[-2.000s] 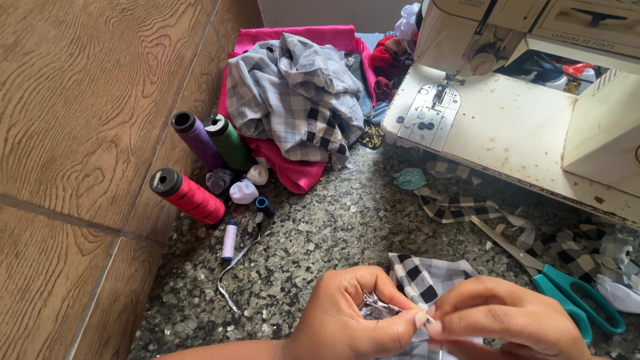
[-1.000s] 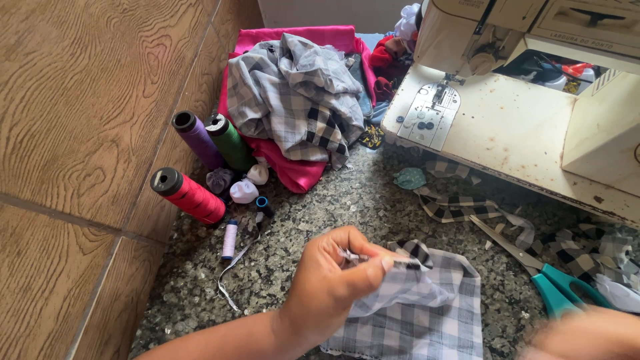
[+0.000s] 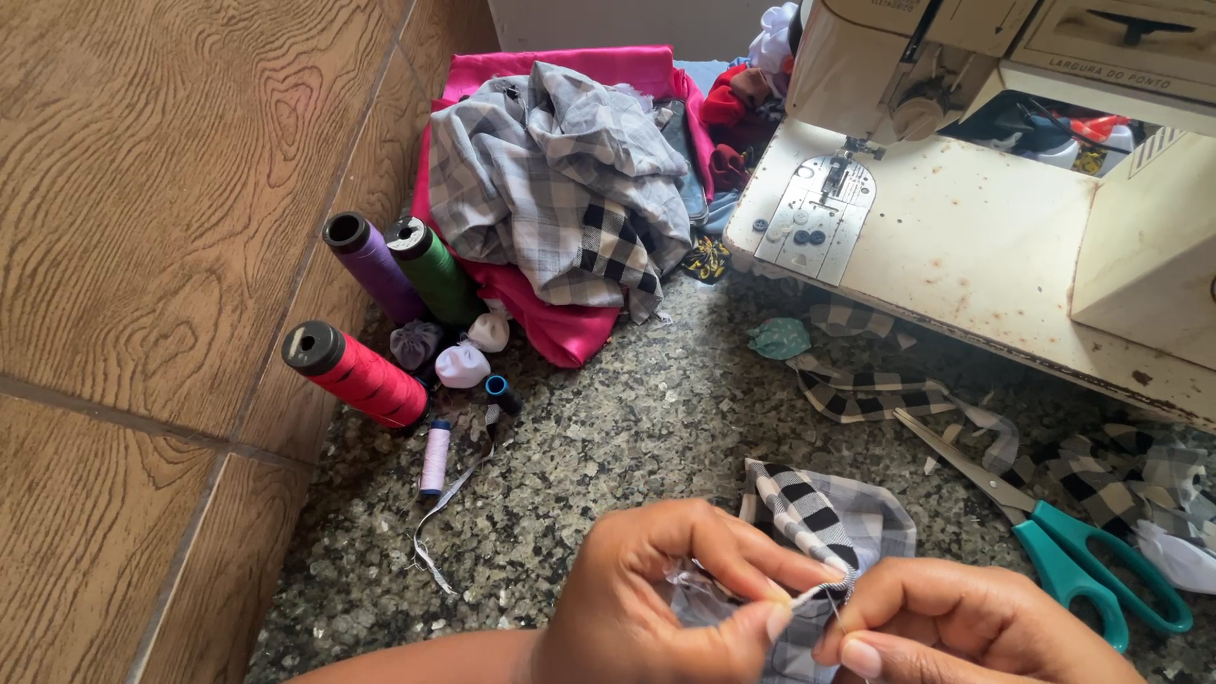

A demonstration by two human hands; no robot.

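Observation:
A grey, black and white checked cloth (image 3: 874, 508) hangs from my two hands at the bottom of the view. My left hand (image 3: 684, 594) pinches its gathered edge between thumb and fingers. Close beside it on the right, my right hand (image 3: 959, 627) has thumb and forefinger together at the same edge; a thin needle or thread (image 3: 833, 604) shows at its fingertips. Right of the hands lie teal-handled scissors (image 3: 1054, 541), blades pointing up and left. Part of the cloth is hidden behind the left hand.
A sewing machine (image 3: 950, 237) with buttons on its bed stands at upper right. Red (image 3: 366, 380), purple (image 3: 380, 271) and green (image 3: 439, 275) thread cones stand left, near a small lilac spool (image 3: 434, 458). Checked fabric (image 3: 560, 180) is heaped on pink cloth. Fabric scraps (image 3: 869, 394) lie below the machine.
My right hand was blurred at the lower right corner a second ago and is now back beside the left at the cloth's edge. The cloth, spread wider then, is now more bunched.

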